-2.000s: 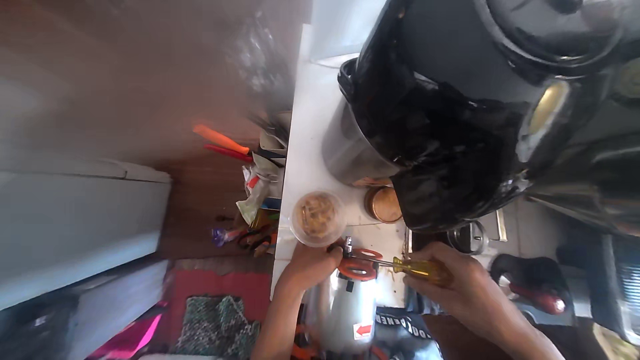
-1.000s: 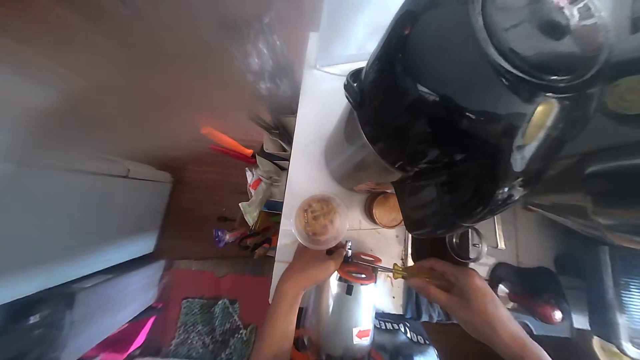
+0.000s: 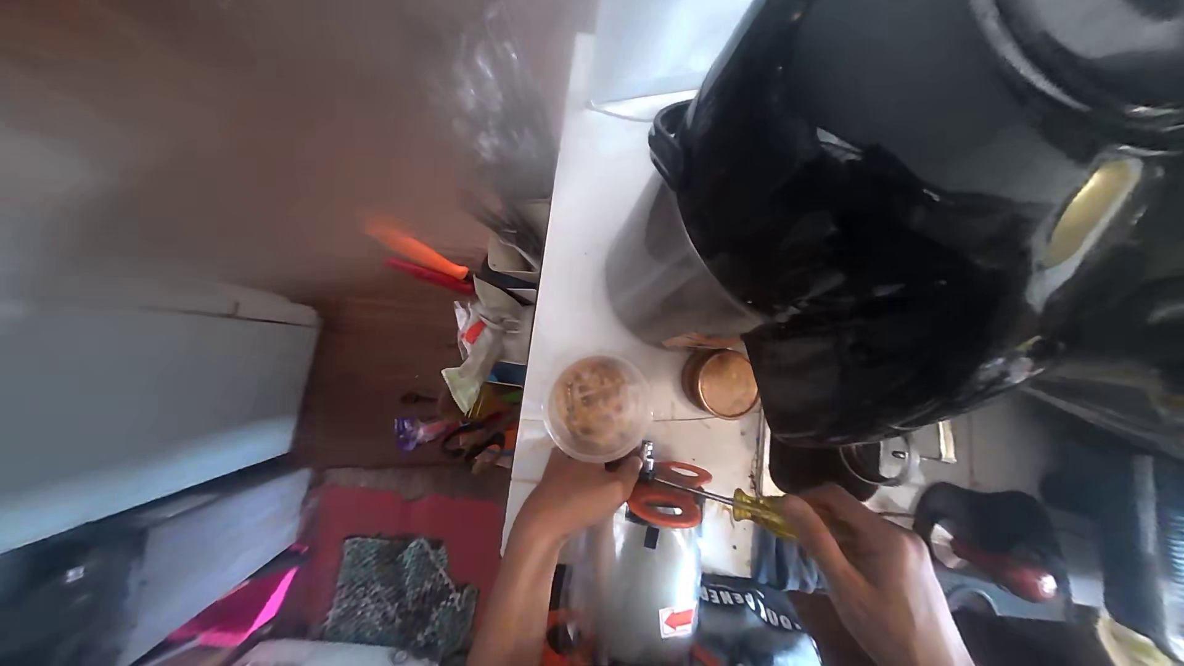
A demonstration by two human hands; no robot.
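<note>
My right hand (image 3: 860, 555) grips the yellow handle of a screwdriver (image 3: 763, 513), whose shaft points left across the orange-red handle loops of what look like scissors (image 3: 666, 507). At the shaft's tip is a small metal fitting (image 3: 647, 455). My left hand (image 3: 578, 499) has its fingertips at a small dark part beside that fitting; what exactly they hold is partly hidden. A shiny metal cylinder (image 3: 652, 583) with a red arrow sticker stands below the loops. Just above my left hand sits a clear round tub (image 3: 598, 408) with brown contents.
A large glossy black appliance (image 3: 860, 213) and a steel pot (image 3: 675, 277) stand on the white tiled counter (image 3: 578, 231). A copper-coloured lidded jar (image 3: 726, 382) is beside the tub. Utensils with orange and red handles (image 3: 425, 254) stick out past the counter's left edge.
Both hands remain at nearly the same place, with the screwdriver still in my right hand. My right hand's grip and wrist angle have shifted slightly.
</note>
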